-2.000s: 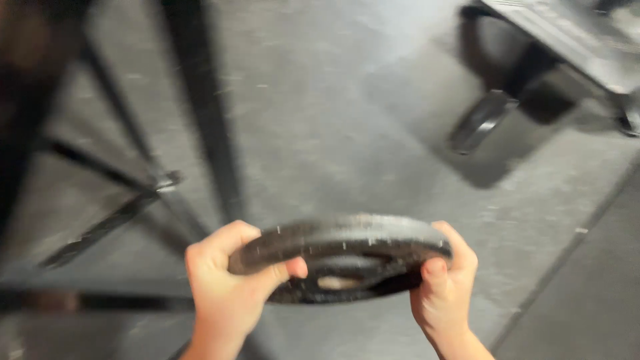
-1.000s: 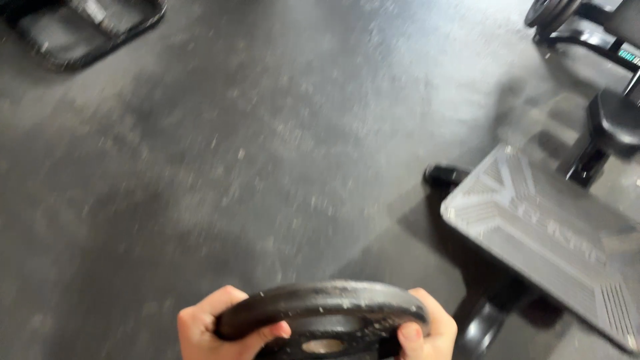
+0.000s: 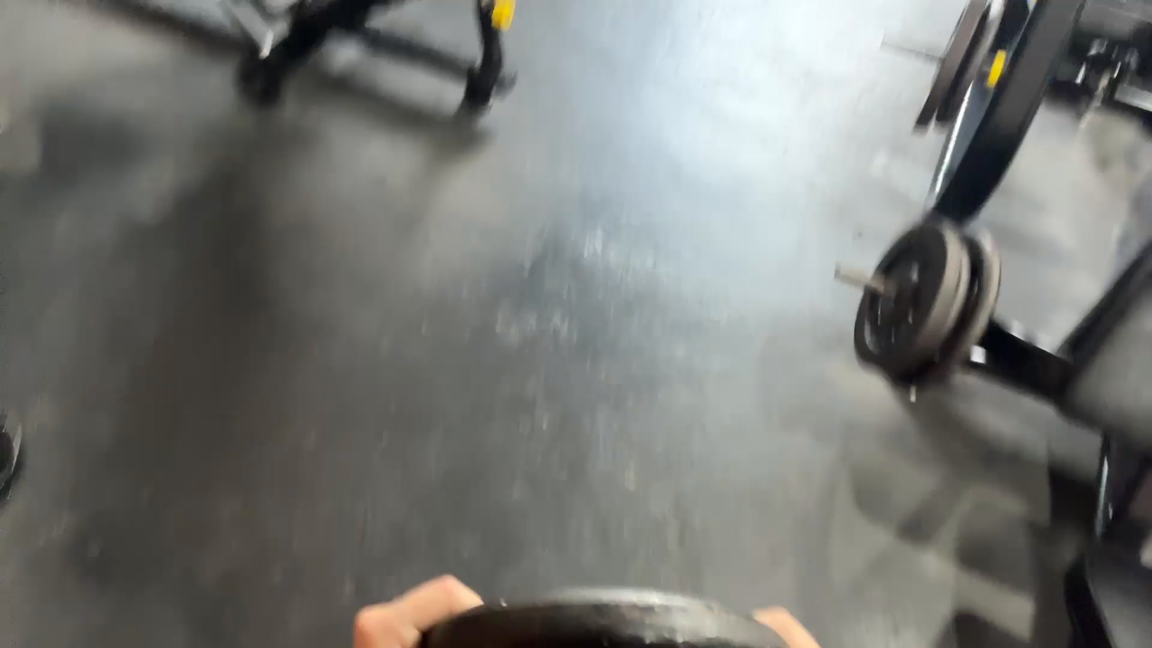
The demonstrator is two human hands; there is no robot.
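Observation:
A black weight plate (image 3: 603, 621) shows at the bottom edge of the view, cut off so that only its upper rim is seen. My left hand (image 3: 416, 612) grips its left side, with the bent fingers in sight and the thumb hidden. On the plate's right side is my right hand (image 3: 787, 626), of which only a small part of the fingers shows. Both palms lie below the frame.
Weight plates (image 3: 922, 301) sit on a peg of a black gym machine (image 3: 1008, 117) at the right, with more plates above them. A black equipment frame (image 3: 405, 54) with a yellow mark stands at the upper left. Dark gym flooring (image 3: 504, 360) runs between them.
The view has travelled across the gym floor; the ridged footplate at the right is gone from sight and the plate-loaded machine shows. The held plate and both hands sit lower in view.

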